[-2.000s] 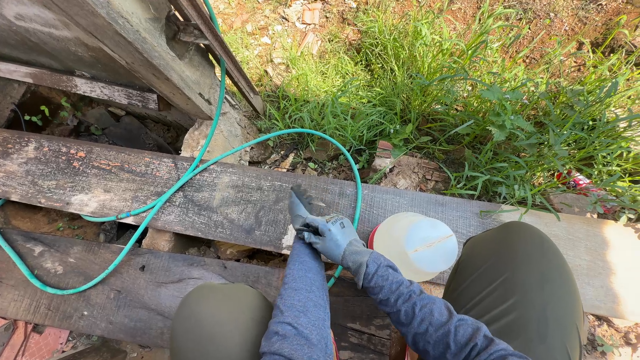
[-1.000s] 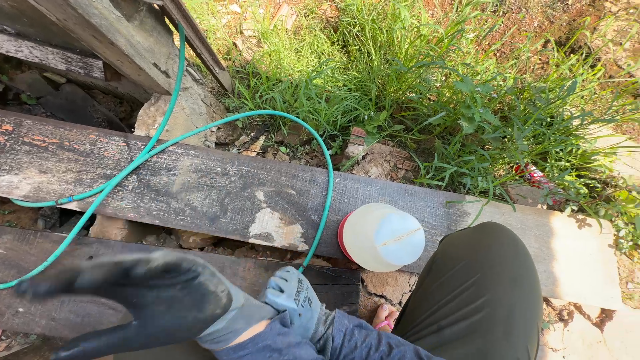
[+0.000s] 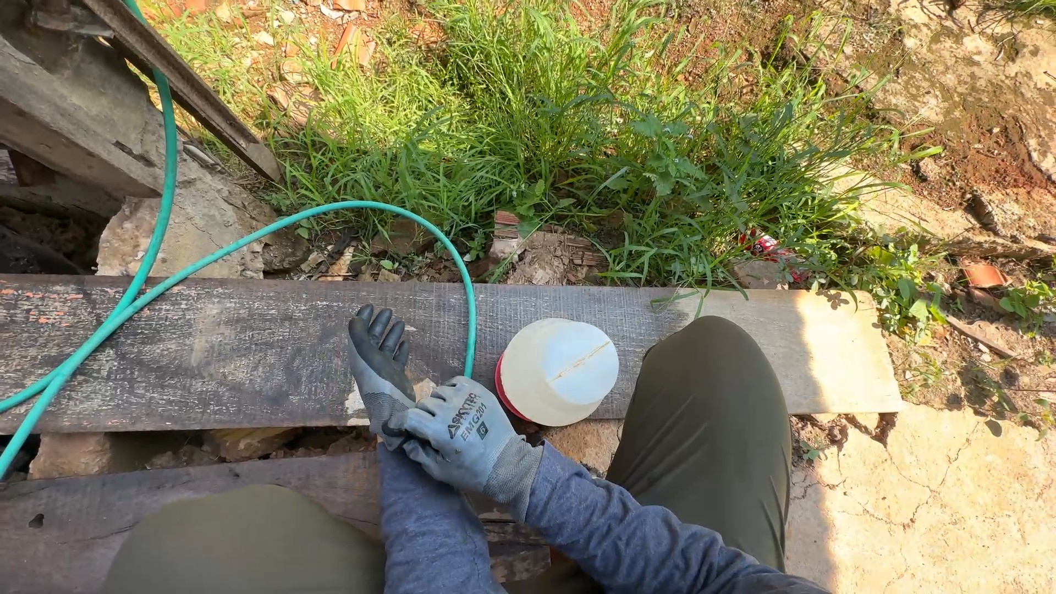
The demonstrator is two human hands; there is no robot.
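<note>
Both hands wear grey work gloves with dark palms. My left hand [image 3: 382, 359] is palm up over the wooden plank, fingers apart and holding nothing. My right hand [image 3: 464, 431] pinches the cuff of the left glove at the wrist. Just right of the hands an off-white plastic container [image 3: 557, 371] with a red rim lies on the plank, its pale bottom toward me. A green hose [image 3: 473, 318] curves over the plank and drops behind my right hand, where its end is hidden.
The long weathered plank [image 3: 206, 355] crosses the view, with a second plank [image 3: 66, 511] nearer me. Rubble shows in the gap between them. Tall grass [image 3: 528, 124] and broken bricks [image 3: 549, 252] lie beyond. A concrete post [image 3: 74, 99] stands upper left, cracked concrete [image 3: 940, 503] lower right.
My left hand, blurred and spread at the lower left one second ago, is now upright over the plank. My right hand has come up with it, at the left wrist. The container has not plainly moved.
</note>
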